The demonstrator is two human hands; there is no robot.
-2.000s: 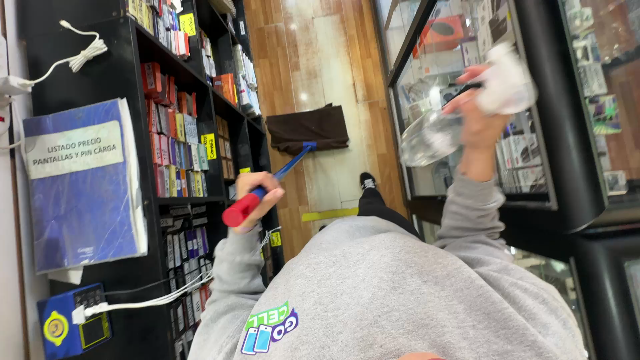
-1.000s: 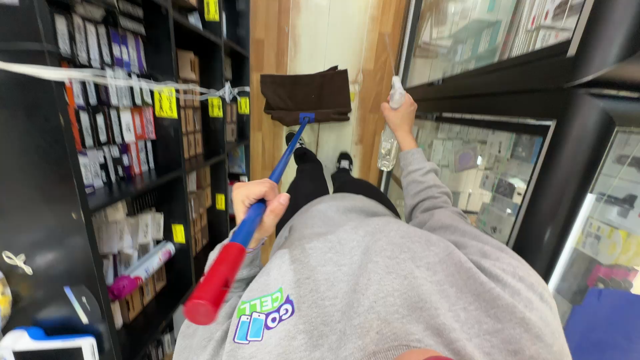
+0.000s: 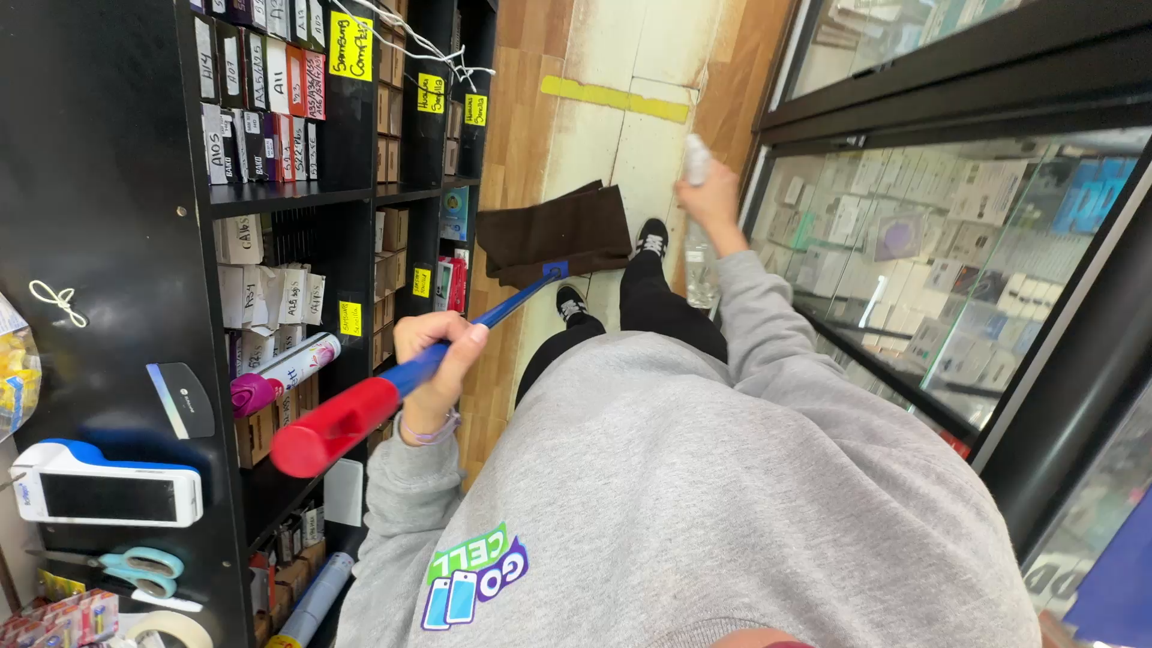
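My left hand is closed around the blue handle of a floor mop, just beyond its red end grip. The handle slants down to a blue joint on the floor, where a dark brown cloth lies around the mop's head, which is hidden. On the right, my right hand grips a clear spray bottle by its neck, below the white nozzle. The bottle hangs upright beside my leg, near the glass showcase. My shoes stand just behind and beside the cloth.
Black shelves full of small boxes line the left, with white cables hanging at the top. A card terminal and scissors lie on the black counter. A glass showcase runs along the right. Yellow tape crosses the floor ahead.
My right hand has come down from over the showcase with the bottle, now beside my leg. My left hand has kept its hold on the mop. The view has shifted along the aisle.
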